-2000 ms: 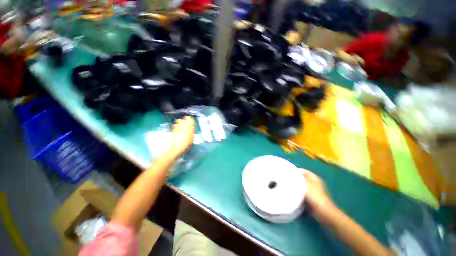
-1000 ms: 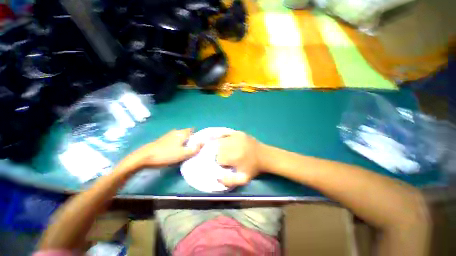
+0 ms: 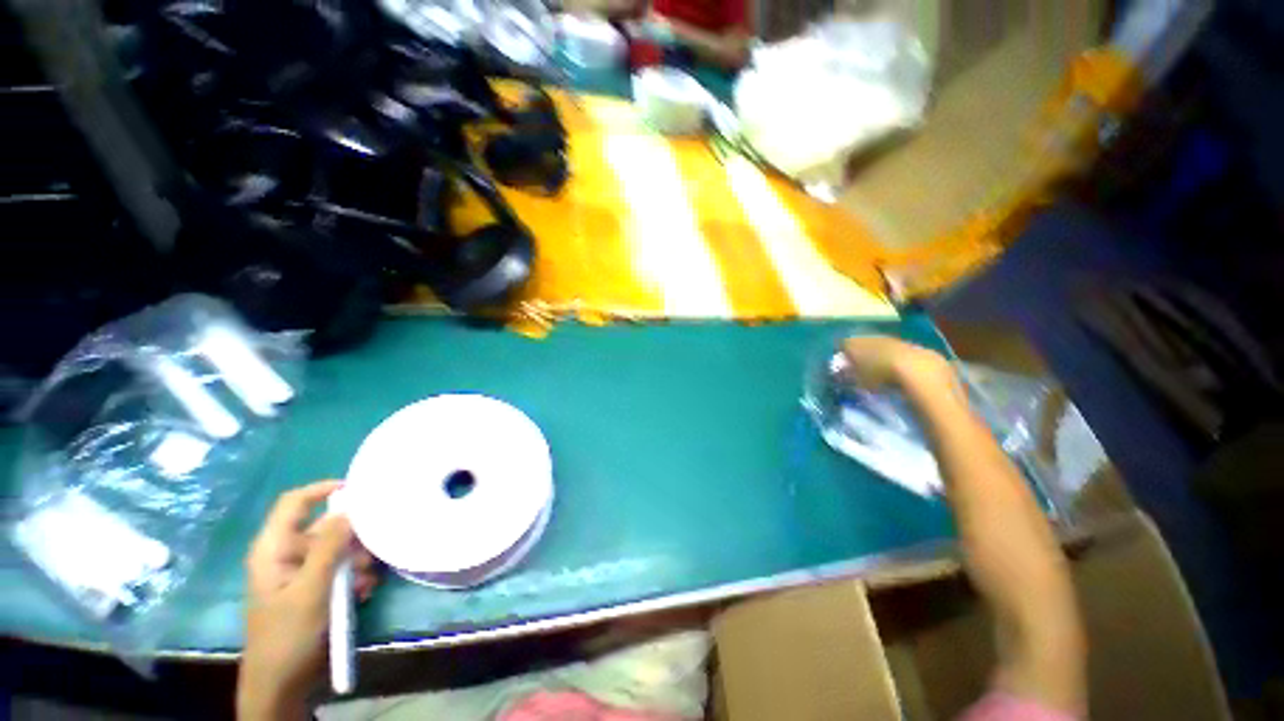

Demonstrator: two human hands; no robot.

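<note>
A round white housing (image 3: 451,490) with a small dark centre hole is tilted above the green bench at centre left. My left hand (image 3: 300,571) grips its left edge, and a narrow white arm piece (image 3: 342,627) projects down beside the fingers. My right hand (image 3: 880,364) reaches into the right clear plastic bag (image 3: 890,448), which has white pieces in it. Its fingertips are blurred and partly hidden by the plastic, so what they hold is unclear. The left clear plastic bag (image 3: 141,465) lies at the far left with several white arms.
A heap of black cup-shaped housings (image 3: 282,169) and a metal post (image 3: 106,127) are at the back left. An orange and green sheet (image 3: 676,226) lies across the bench. A milky plastic bag (image 3: 831,92), cartons (image 3: 803,655) and a person's red sleeve (image 3: 704,17) also show.
My right hand has left the housing and moved right into the clear bag. The housing is turned to show its centre hole, with a white arm at its left edge. The view has shifted right.
</note>
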